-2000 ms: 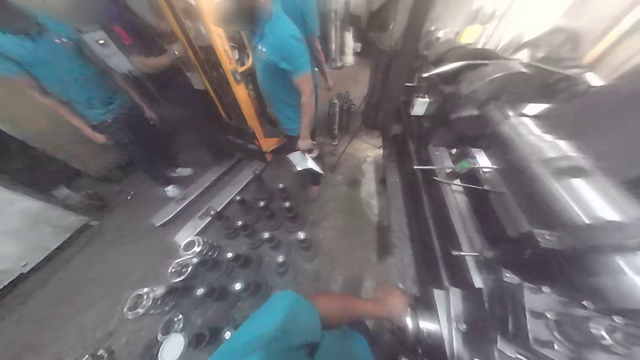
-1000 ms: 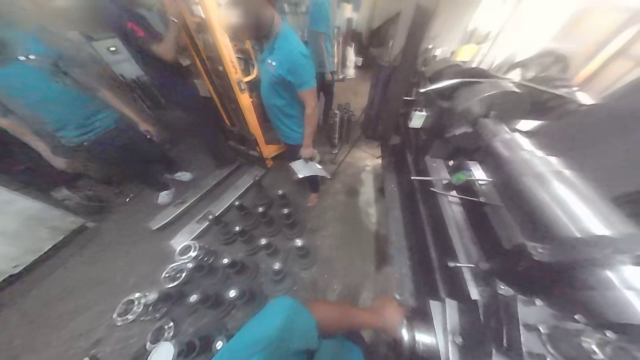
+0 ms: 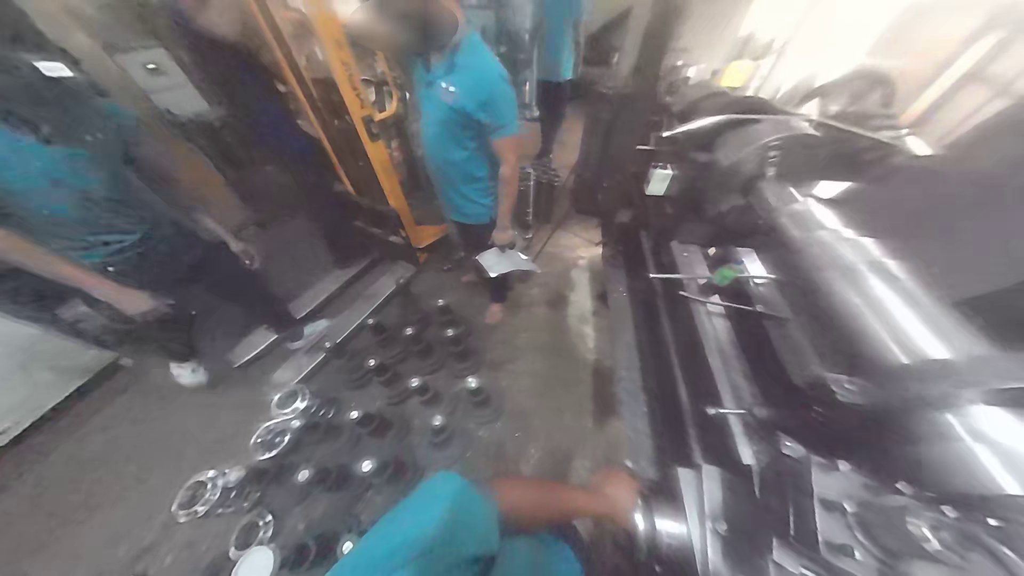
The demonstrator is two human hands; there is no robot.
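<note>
My left hand is at the bottom centre, its arm reaching right from a teal sleeve. It is against a shiny round metal part at the near edge of a large lathe-like machine. Blur hides the fingers, so whether they grip the part cannot be told. My right hand is out of view. Along the machine's bed lie thin metal rods, with a small green thing beside them.
Dark flanged metal parts and shiny rings stand on the floor at left. Beyond them lie metal rails and a yellow lifting frame. A co-worker in teal holds a paper; other people stand at left and behind.
The person at far left has moved, with the legs and feet now placed differently. My left hand stays at the round metal part.
</note>
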